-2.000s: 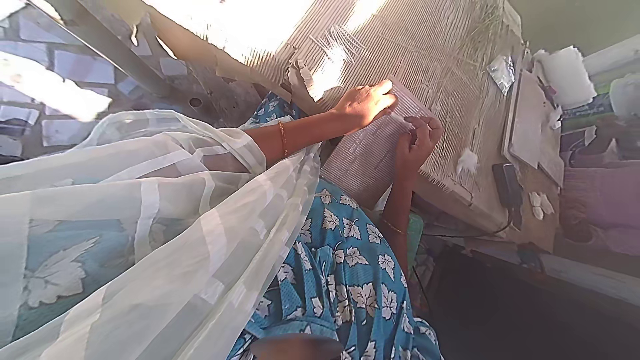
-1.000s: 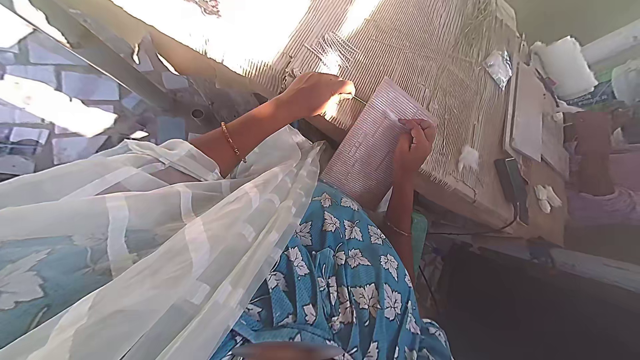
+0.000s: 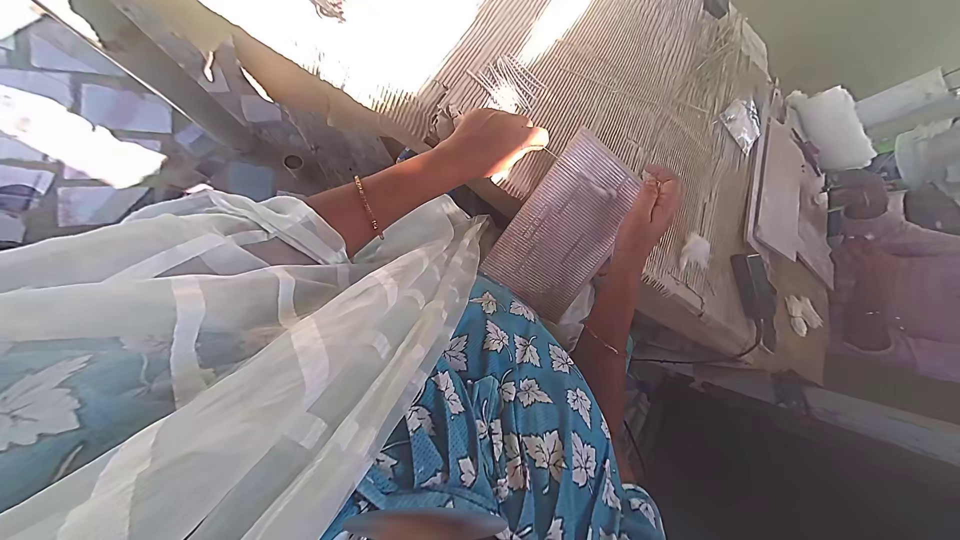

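A pale, finely ribbed rectangular sheet (image 3: pixel 566 225) lies slanted over the near edge of the worktable, its lower end by my lap. My right hand (image 3: pixel 654 201) grips its upper right edge between thumb and fingers. Just off the sheet's upper left side, my left hand (image 3: pixel 499 142) is closed with a thin strand pinched at the fingertips; the strand runs towards the sheet's top corner. Whether it is thread or wire, I cannot tell. Behind my left hand lies a loose bunch of thin strands (image 3: pixel 514 81).
Fine parallel ridges cover the worktable (image 3: pixel 637 82). Along its right side are a silvery packet (image 3: pixel 741 124), a flat board (image 3: pixel 778 191), a white fluffy tuft (image 3: pixel 695 251) and a dark corded device (image 3: pixel 752 289). Another person's arm (image 3: pixel 866 285) is at the far right.
My left hand has moved left from the sheet's upper part, where it was two seconds ago, uncovering more of the sheet. My right hand stays at the sheet's right edge.
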